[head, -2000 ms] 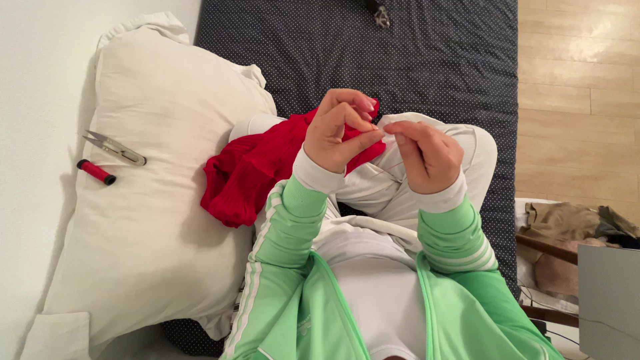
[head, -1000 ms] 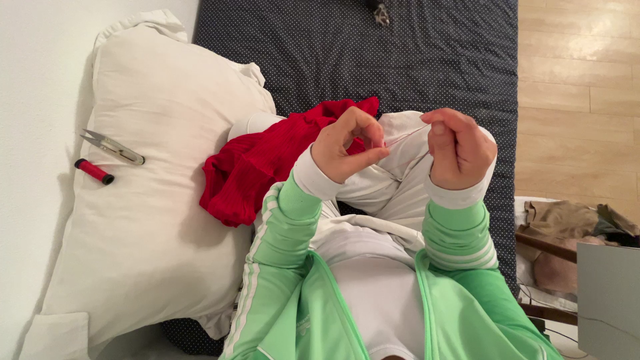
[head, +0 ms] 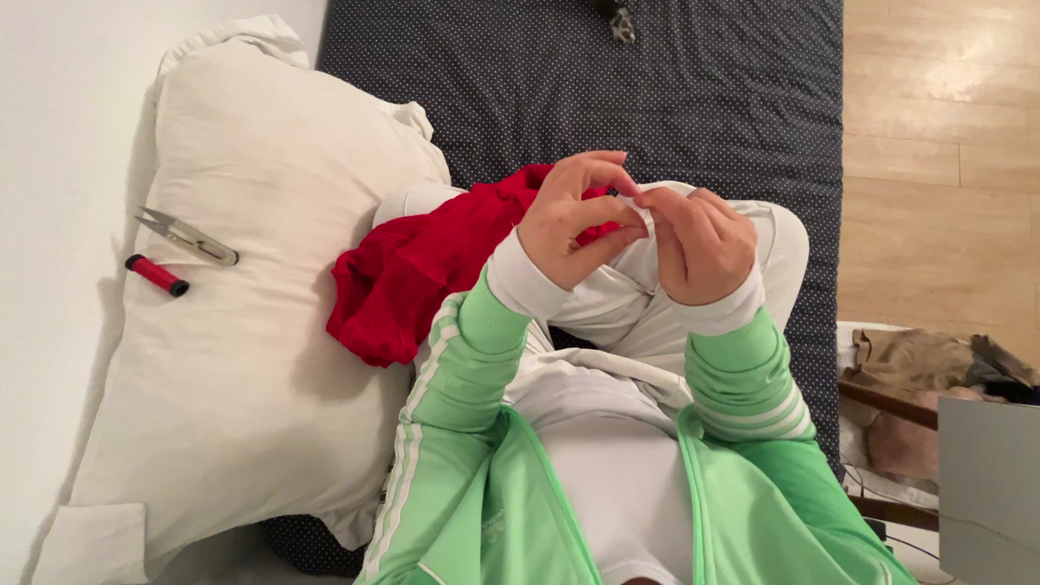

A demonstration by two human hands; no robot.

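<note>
My left hand [head: 581, 219] and my right hand [head: 703, 240] are raised above my lap, fingertips almost touching. Thumb and fingers are pinched on each; anything between them is too small to make out. A crumpled red knitted cloth [head: 414, 272] lies over my thigh, behind and to the left of my left hand. Thread snips [head: 191, 237] with a pale handle rest on the white pillow [head: 268, 390], at the left. Beside them lies a spool of red thread [head: 157, 275] with black ends.
I sit cross-legged on a bed with a dark dotted sheet [head: 504, 81]. An animal's paw [head: 622, 26] shows at the top edge. A white wall [head: 73, 162] runs along the left. At the lower right are a brown cloth [head: 910, 357], wooden bars and a grey panel [head: 987, 487].
My hands were apart a second ago and have come together again, my right hand having moved to the left. The snips, the spool and the pillow have not moved.
</note>
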